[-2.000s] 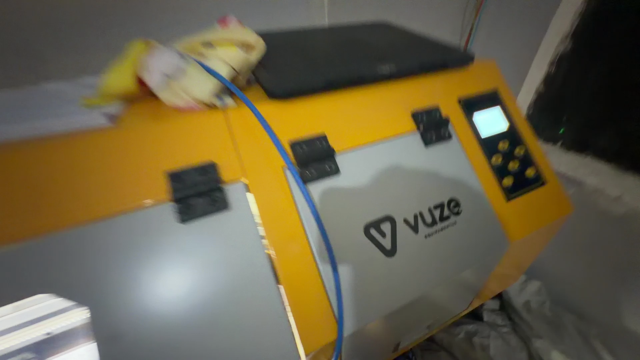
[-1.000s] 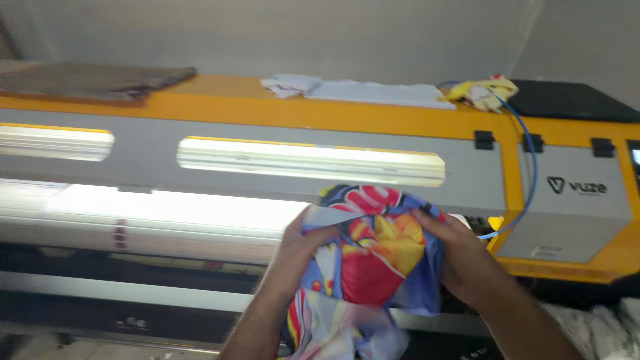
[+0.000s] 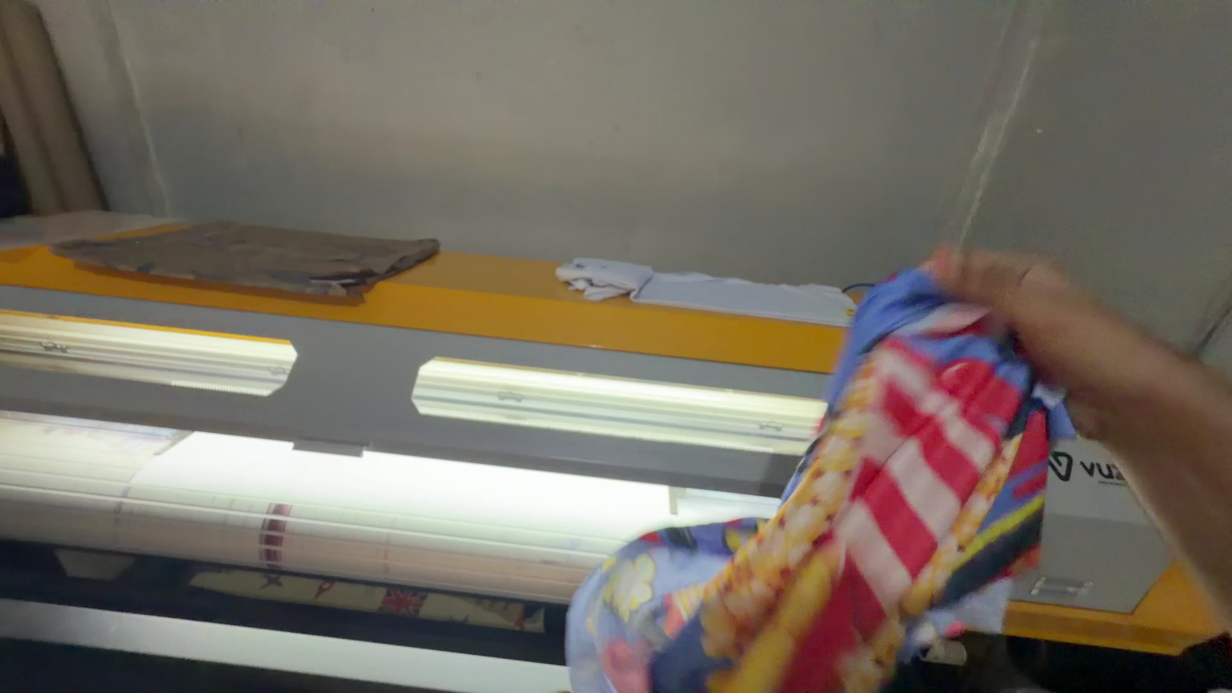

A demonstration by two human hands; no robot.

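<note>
My right hand (image 3: 1020,308), raised at the right and blurred, grips the upper edge of a colourful printed cloth (image 3: 924,433). The cloth hangs down in folds and shows a popcorn print, red and white stripes, and blue parts. Its lower left portion spreads toward the bottom middle of the view. My left hand is not in view. Behind the cloth stands a large-format printer (image 3: 366,419) with a grey cover, orange top and lit windows. White printed media (image 3: 433,520) lies over its lit front.
On the printer's orange top lie a folded brown fabric (image 3: 260,255) at the left and folded white fabric (image 3: 741,294) nearer the right. A grey wall (image 3: 577,125) rises behind. A metal bar (image 3: 289,635) runs along the lower front.
Both hands held the bunched cloth a second ago; now only my right hand shows on it, higher up, and the cloth hangs more open. The view has swung left from the printer's right end.
</note>
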